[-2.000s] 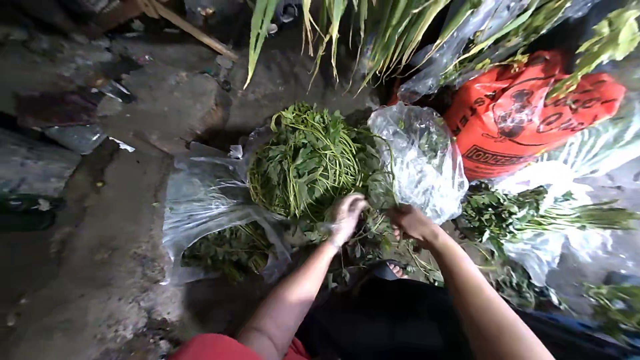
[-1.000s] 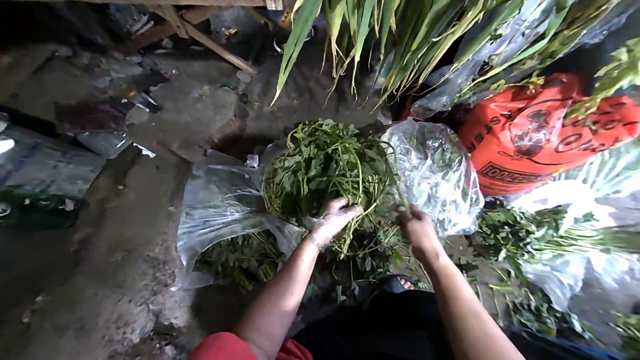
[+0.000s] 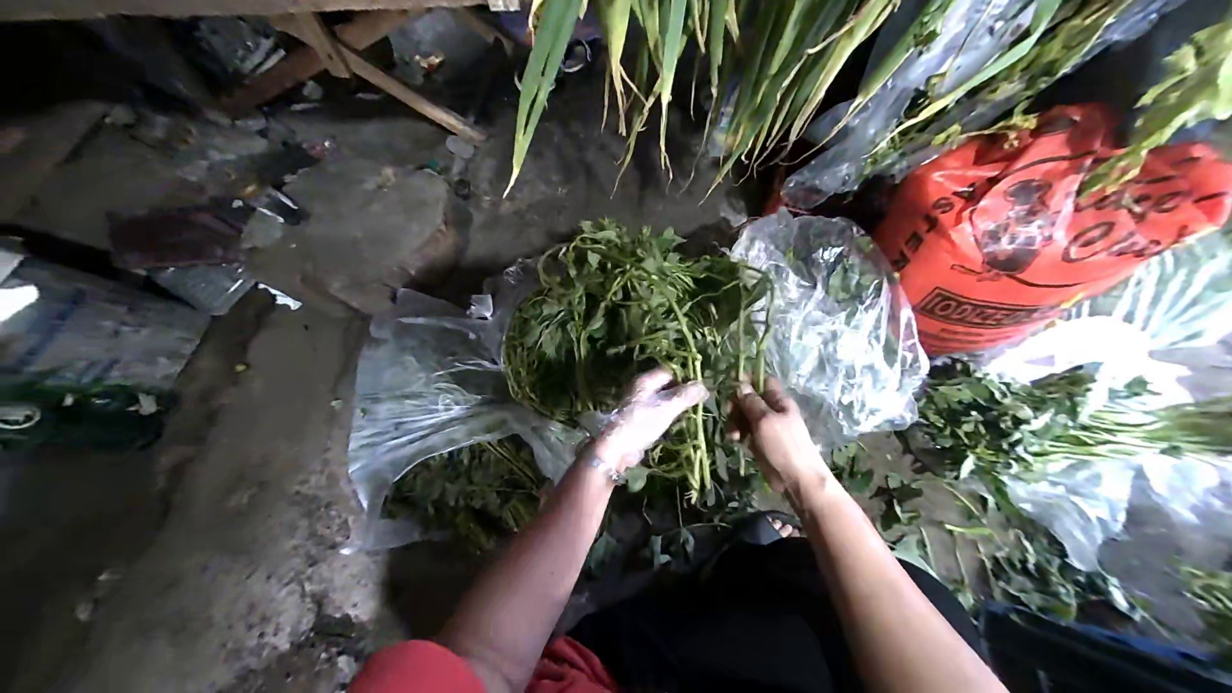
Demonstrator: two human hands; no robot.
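Note:
A large heap of leafy green vines (image 3: 597, 318) lies in the middle, coiled at its left side. My left hand (image 3: 647, 416) grips a small bundle of green stems (image 3: 699, 423) at the heap's lower right edge. Just to its right, my right hand (image 3: 767, 423) pinches thin upright stems (image 3: 751, 337) between thumb and fingers. A clear plastic bag (image 3: 833, 318) with some leaves in it touches the heap's right side. Another clear plastic sheet or bag (image 3: 423, 385) spreads at the left, with more greens (image 3: 462, 496) under its lower edge.
Long green leaves (image 3: 664, 58) hang at the top. A bulging red plastic bag (image 3: 1030, 241) stands at the right, above leafy bunches (image 3: 1049, 414) on plastic. Wooden slats (image 3: 385, 77) cross at the upper left. Loose leaves litter the concrete floor (image 3: 241, 481) near my feet.
My left hand has closed on a bundle of stems that now hangs down below it. My right hand keeps close to the heap's right edge. The view has shifted slightly.

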